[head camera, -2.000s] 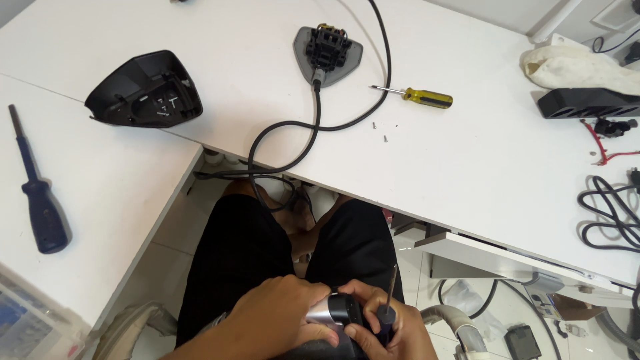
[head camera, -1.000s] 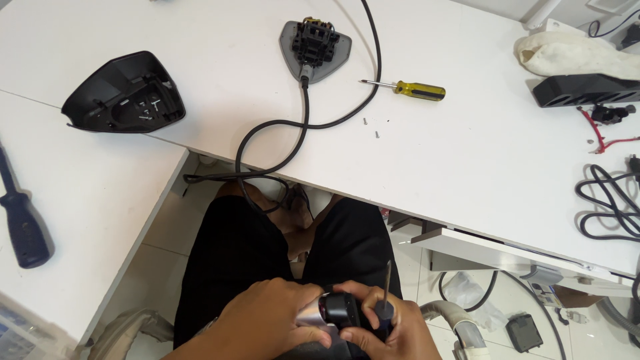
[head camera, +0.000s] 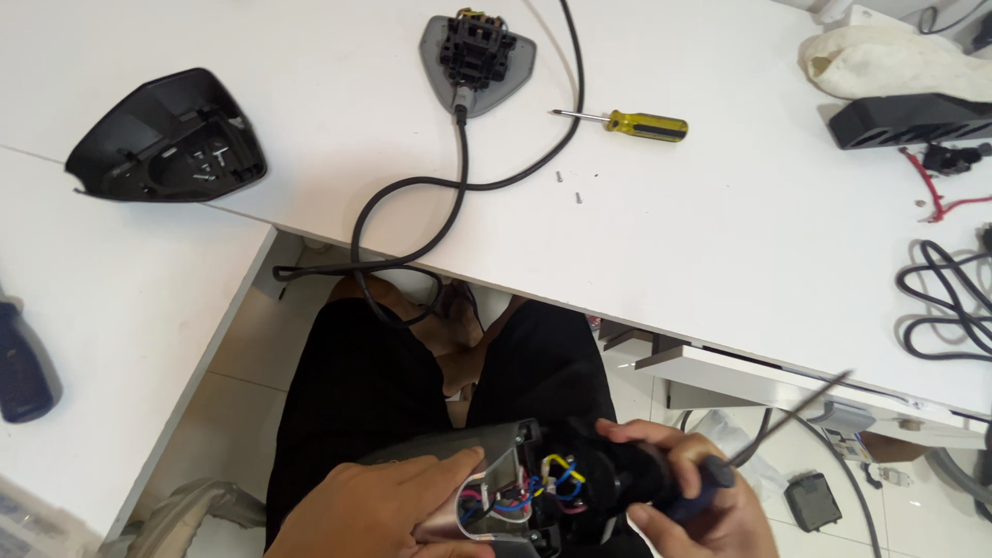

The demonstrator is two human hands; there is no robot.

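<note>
Above my lap my left hand (head camera: 387, 504) grips the grey housing (head camera: 496, 457) of an appliance. My right hand (head camera: 697, 488) holds its black plastic end part (head camera: 612, 480) and also a dark-handled screwdriver (head camera: 717, 471), whose shaft points up and right. Between housing and end part, yellow, blue and red wires (head camera: 562, 477) show in an open gap. On the desk lie a yellow-handled screwdriver (head camera: 647, 126), loose screws (head camera: 559, 177), a black plastic cover (head camera: 170, 139) with several screws inside, and a grey base (head camera: 511, 74) bearing a black mechanism and cable.
A black cable (head camera: 465, 186) loops over the desk's front edge. At the left lies a blue-handled tool (head camera: 23, 364). On the right are a white cloth-like item (head camera: 891, 58), a black slotted part (head camera: 907, 120), red wire (head camera: 930, 186) and a coiled black cord (head camera: 938, 302). A drawer (head camera: 744, 372) juts out below.
The black end part has come away from the grey housing, and wires now show between them. My right hand has moved to the right with the end part and screwdriver.
</note>
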